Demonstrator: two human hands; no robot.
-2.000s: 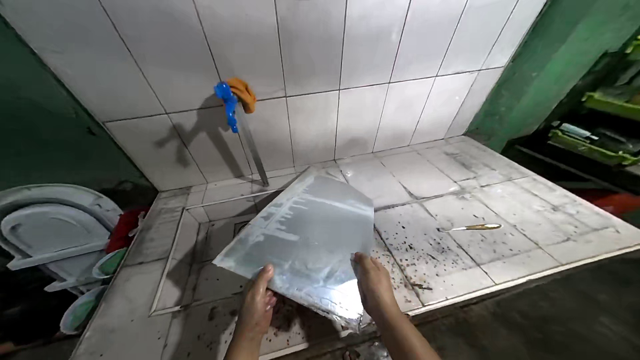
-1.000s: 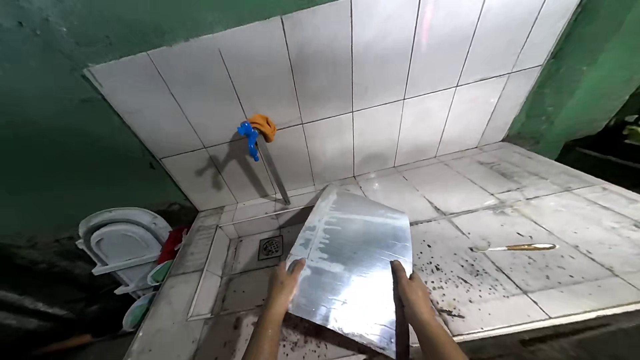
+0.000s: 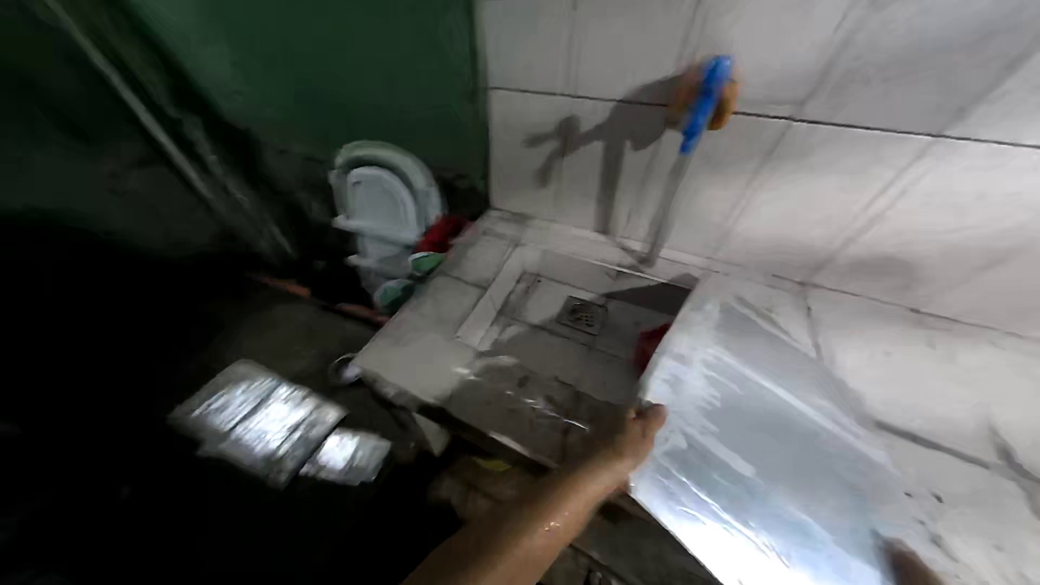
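Observation:
A flat, shiny sheet of metal (image 3: pixel 756 455) with whitish streaks is tilted over the tiled counter. My left hand (image 3: pixel 634 443) grips its left edge, thumb on top. At the lower right, my right hand (image 3: pixel 906 561) is blurred and partly out of the frame, at the sheet's right edge. Behind the sheet's left edge a bit of something red (image 3: pixel 650 345) shows in the tiled basin. The basin has a square metal drain grate (image 3: pixel 582 314). A blue-handled tap (image 3: pixel 705 106) with an orange-brown cloth or sponge behind it stands at the wall.
The basin's raised tiled rim (image 3: pixel 496 296) lies left of the sheet. White plastic seat-like items (image 3: pixel 382 203) and green-rimmed bowls (image 3: pixel 394 294) stand beyond the counter's left end. Shiny silvery panels (image 3: pixel 272 418) lie low at the left, in the dark. A tiled wall (image 3: pixel 853 187) bounds the back.
The view has swung to the left. The sheet and both hands have shifted to the right of the basin, and the red thing now shows beside the sheet.

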